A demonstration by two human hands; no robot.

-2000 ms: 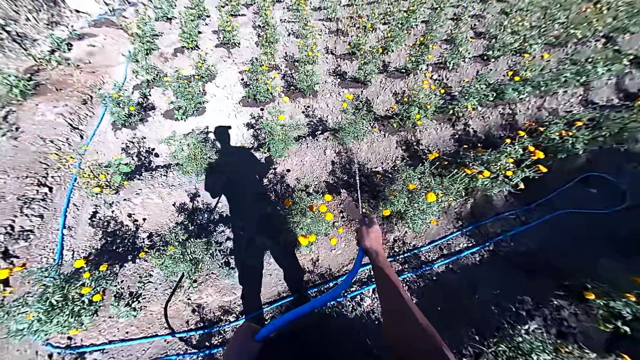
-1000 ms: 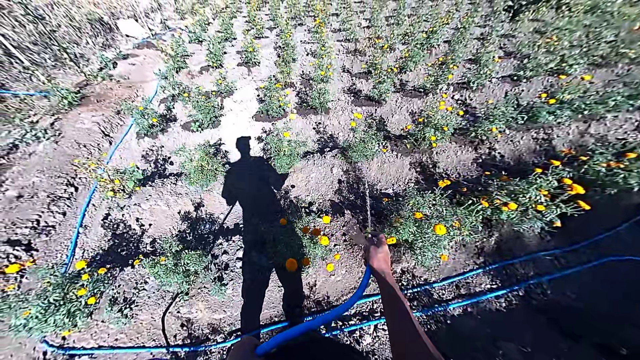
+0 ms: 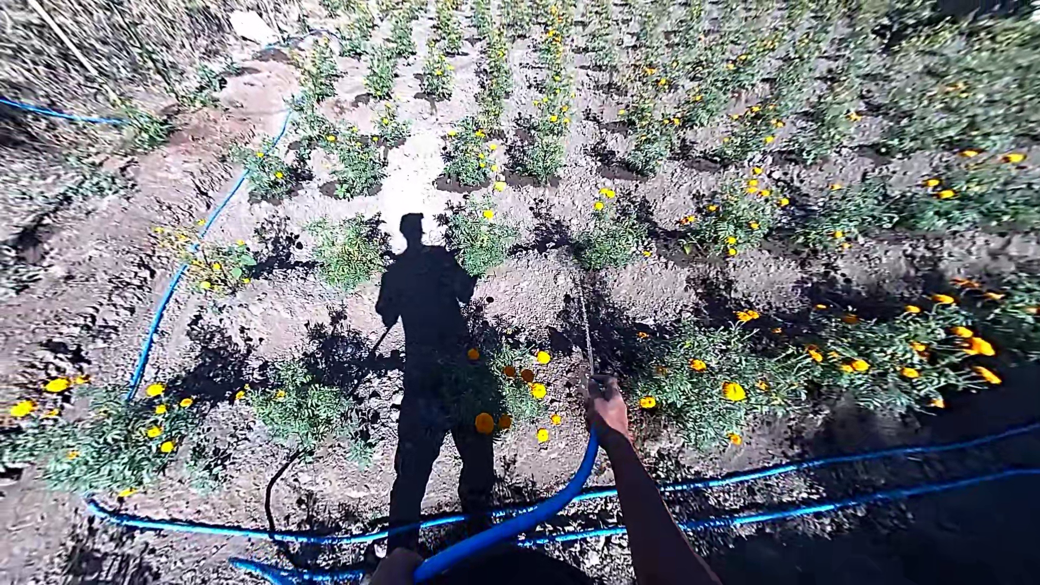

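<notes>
My right hand [image 3: 608, 409] is closed around the end of a blue hose [image 3: 520, 524], and a thin stream of water [image 3: 585, 325] leaves it toward the soil between the flowering plants. At the bottom edge, my left hand [image 3: 396, 567] shows only in part, against the lower stretch of the same hose; its fingers are hidden. Just right of the hose end grows an orange-flowered marigold plant [image 3: 707, 390]. A smaller marigold plant [image 3: 520, 378] with yellow and orange blooms stands to its left, partly in my shadow [image 3: 431, 341].
Rows of marigold plants [image 3: 479, 236] fill the field ahead. One blue hose [image 3: 166, 301] runs up the left side, and blue hose lines [image 3: 780, 471] cross the ground near my feet. Dry brush [image 3: 81, 49] and a pale rock [image 3: 253, 28] lie at the upper left.
The view has shifted, with more of the upper left now visible. My right hand still grips the hose end, and the water still runs.
</notes>
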